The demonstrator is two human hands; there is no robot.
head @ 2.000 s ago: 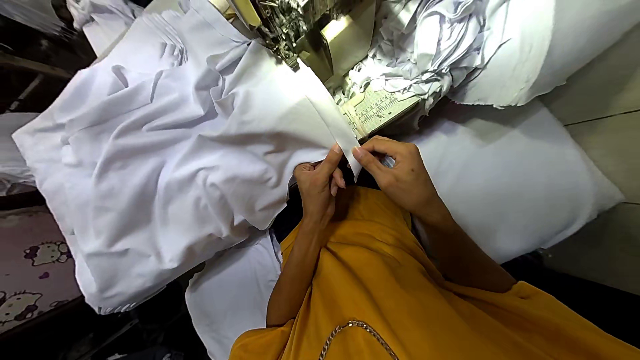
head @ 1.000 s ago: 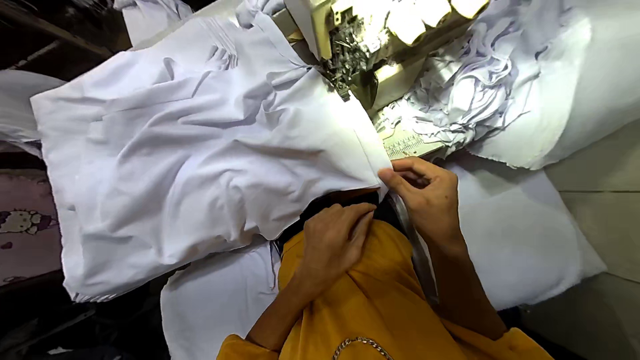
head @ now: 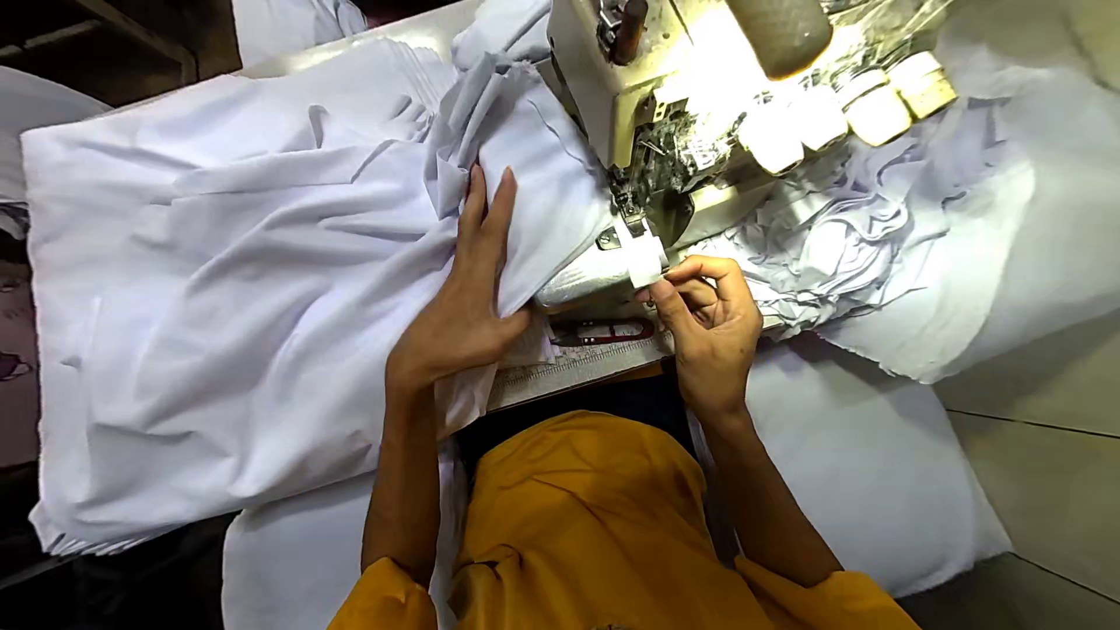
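My left hand (head: 464,297) lies with fingers spread on white fabric (head: 560,192) that is bunched left of the needle area of an industrial sewing machine (head: 630,96). Between the thumb and fingers of my right hand (head: 713,328) is the end of a narrow white fabric strip (head: 646,258), which runs up to the presser foot (head: 632,214). Just below the machine's bed, red-handled thread snips (head: 604,332) lie above a ruler scale (head: 577,367) along the table edge. A broad stack of white fabric (head: 219,332) spreads out at the left.
Crumpled white fabric scraps (head: 840,245) are heaped right of the machine, beside a larger white cloth (head: 980,289). Several pale round parts (head: 875,109) sit on the machine's right side. More white fabric (head: 857,455) hangs below the table edge, near the tiled floor (head: 1041,490).
My left hand has moved from near my lap up onto the fabric. The fabric edge has shifted off the table front, showing the machine's bed and the snips. My right hand now pinches the narrow strip.
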